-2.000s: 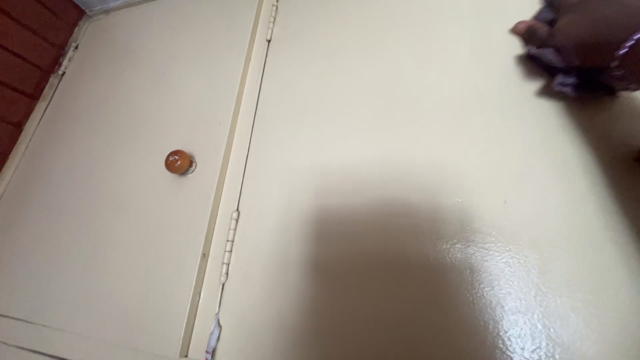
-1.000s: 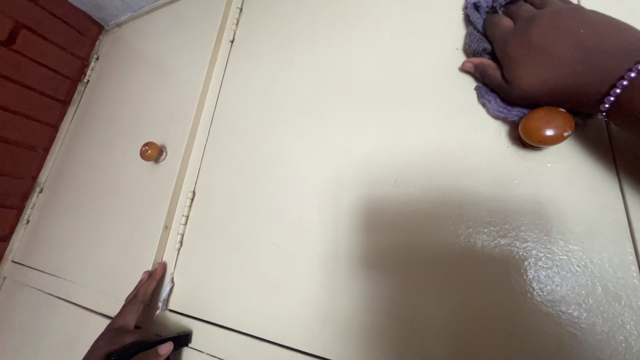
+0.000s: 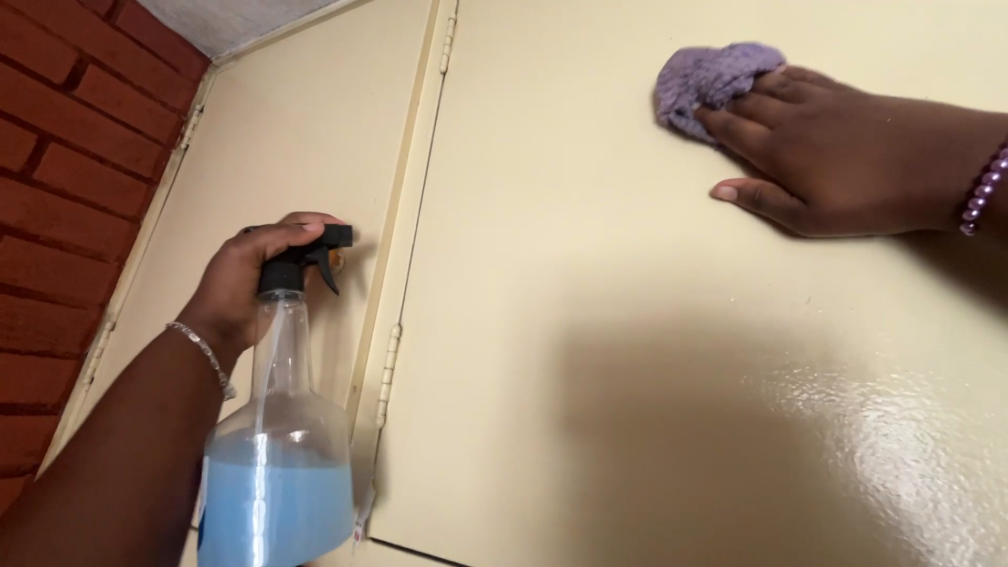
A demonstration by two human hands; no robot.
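Note:
My left hand (image 3: 272,260) grips the black trigger head of a clear plastic spray bottle (image 3: 276,488) partly filled with blue liquid. The bottle hangs upright in front of the narrower left cupboard door (image 3: 260,142), and its nozzle points right. Behind the trigger an orange-brown round knob (image 3: 337,260) is mostly hidden. With its fingers on a bunched purple cloth (image 3: 709,79), my right hand (image 3: 803,150) presses against the upper part of the wide cream cupboard door (image 3: 535,236). The thumb of that hand is spread away from the cloth.
A red brick wall (image 3: 71,197) borders the cupboard on the left, below a grey ceiling (image 3: 236,24). Metal hinges (image 3: 388,376) run along the wide door's left edge. A dark shadow and a bright glare lie on its lower right.
My left hand has come up from the lower edge, and the spray bottle now shows in full view. My right hand and the cloth have moved left across the wide door, away from its knob.

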